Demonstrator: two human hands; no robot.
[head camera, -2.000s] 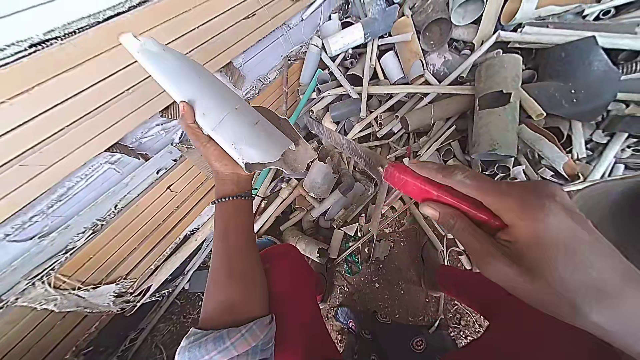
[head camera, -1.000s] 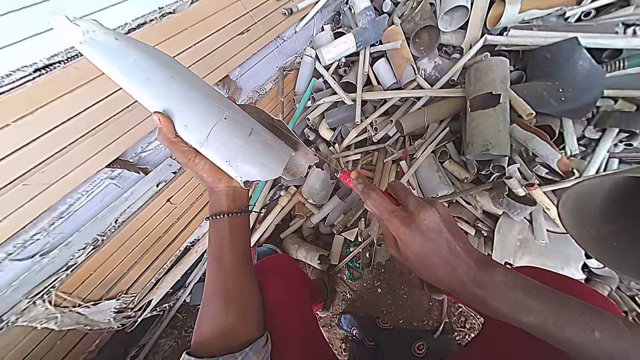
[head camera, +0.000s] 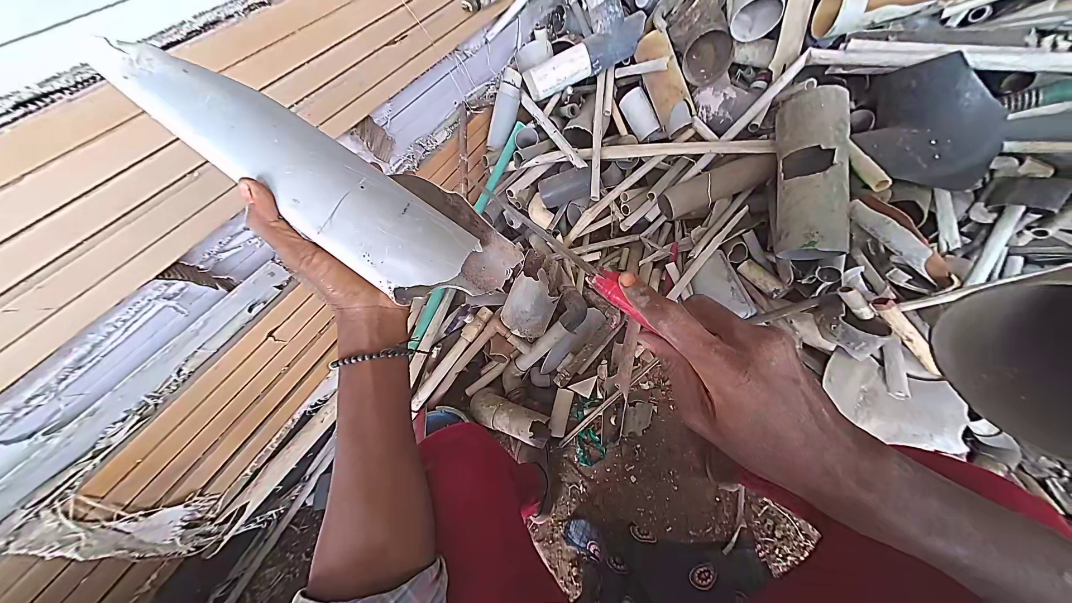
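Observation:
My left hand (head camera: 314, 264) holds a broken length of wide grey plastic pipe (head camera: 293, 176) from below, its far end up at the left and its jagged end slanting down toward the middle. My right hand (head camera: 720, 352) is closed around the red handle (head camera: 618, 297) of a knife-like tool. Its narrow metal blade (head camera: 544, 233) points up and left, close to the jagged edge of the pipe; whether they touch I cannot tell. Most of the handle is hidden by my fingers.
Offcuts and pipes are heaped ahead and at the right, among them a wide dirty pipe with a hole (head camera: 811, 180) and a dark curved sheet (head camera: 930, 126). Long tan slatted panels (head camera: 201, 419) lie at the left. A dark rounded object (head camera: 1009, 360) stands at the right edge.
My right hand swung the red-handled tool down and in between the first two frames; its blade shows again now. My left hand has kept hold of the pipe.

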